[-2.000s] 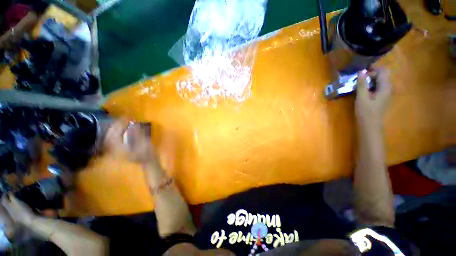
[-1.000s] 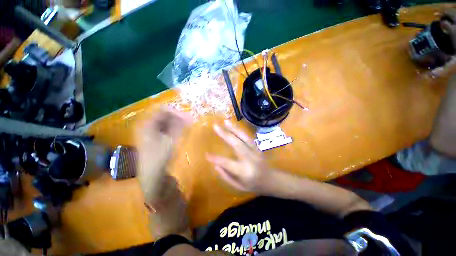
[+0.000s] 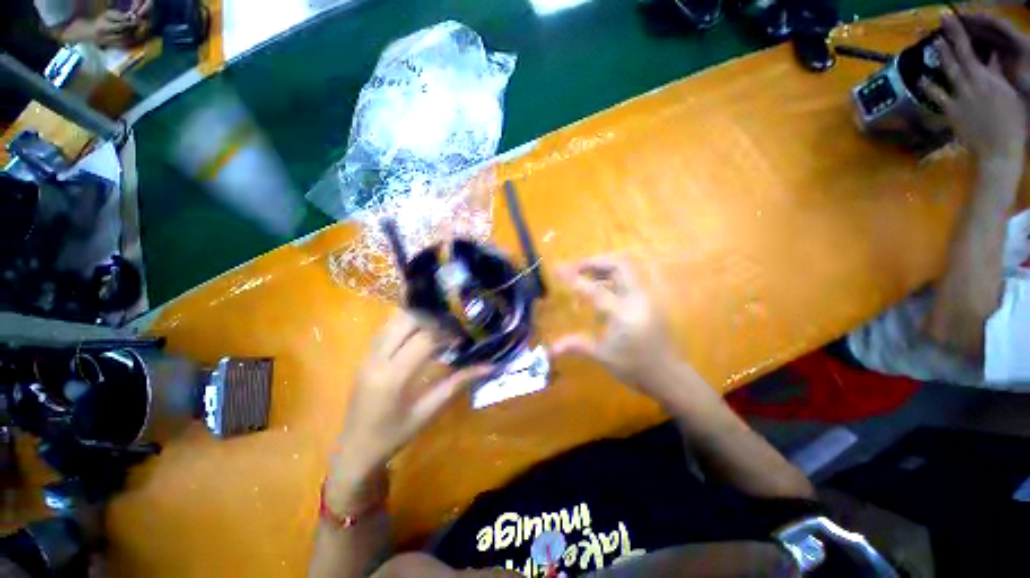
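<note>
The black round camera housing (image 3: 474,303), slightly blurred, lies open side up in front of me. Two flat black antennas stick out from it, and thin wires show in the bowl. A silver-white bracket (image 3: 512,379) is at its near side. My left hand (image 3: 398,390) holds the housing's lower left edge, thumb near the bracket; some fingertips are hidden. My right hand (image 3: 623,327) is just right of the housing, fingers apart; I see nothing held in it.
A white lead tangle (image 3: 424,215) and clear plastic bag (image 3: 429,102) lie behind the housing. A ribbed block (image 3: 239,395) and another housing (image 3: 113,395) are at left. At right, another person's hands hold a camera unit (image 3: 904,99). The green belt (image 3: 610,57) runs behind.
The housing has moved left and turned, now in front of the white tangle. My left hand has come onto it; my right hand has moved to its right side.
</note>
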